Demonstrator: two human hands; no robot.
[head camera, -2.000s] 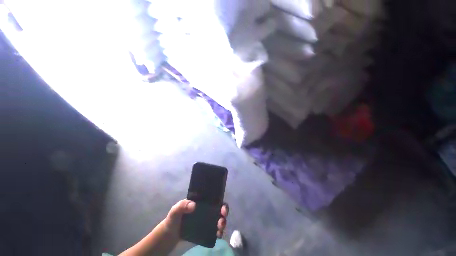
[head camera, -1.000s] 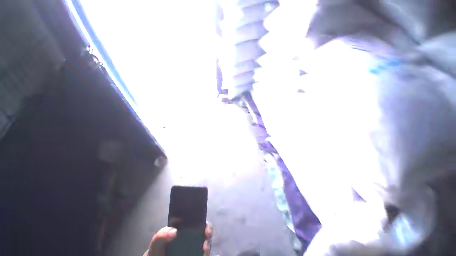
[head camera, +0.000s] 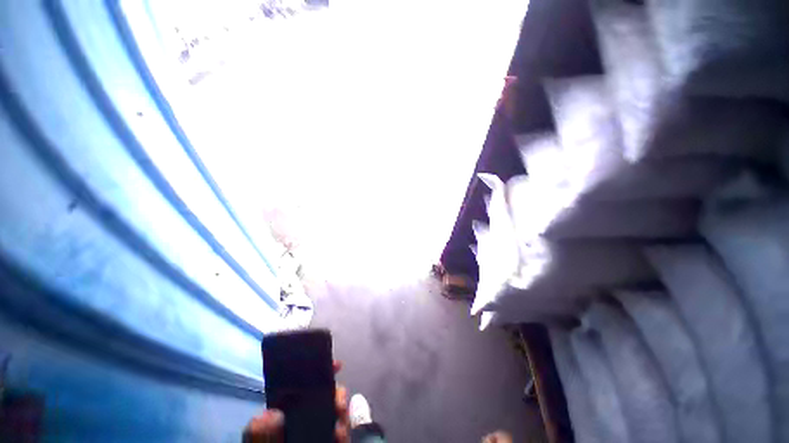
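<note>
A dark smartphone (head camera: 298, 376) stands upright at the bottom of the head view, left of centre, its screen black. My left hand (head camera: 265, 427) is shut on it, with the thumb at its left edge and fingers at its right edge. The palm and wrist are cut off by the picture's bottom edge. A small skin-coloured patch, likely my right hand (head camera: 497, 438), shows at the bottom edge right of centre. Too little of it shows to tell its state.
Light-blue corrugated metal, the shed door (head camera: 130, 208), curves along the left. White woven sacks (head camera: 606, 251) are stacked on the right. Between them lies grey floor (head camera: 398, 346), with a glaring bright opening ahead. My white shoe (head camera: 358, 408) shows beside the phone.
The view has moved forward to the bright opening. The blue corrugated metal now fills the left, and the purple sheet is out of view. The phone sits lower and further left, still held.
</note>
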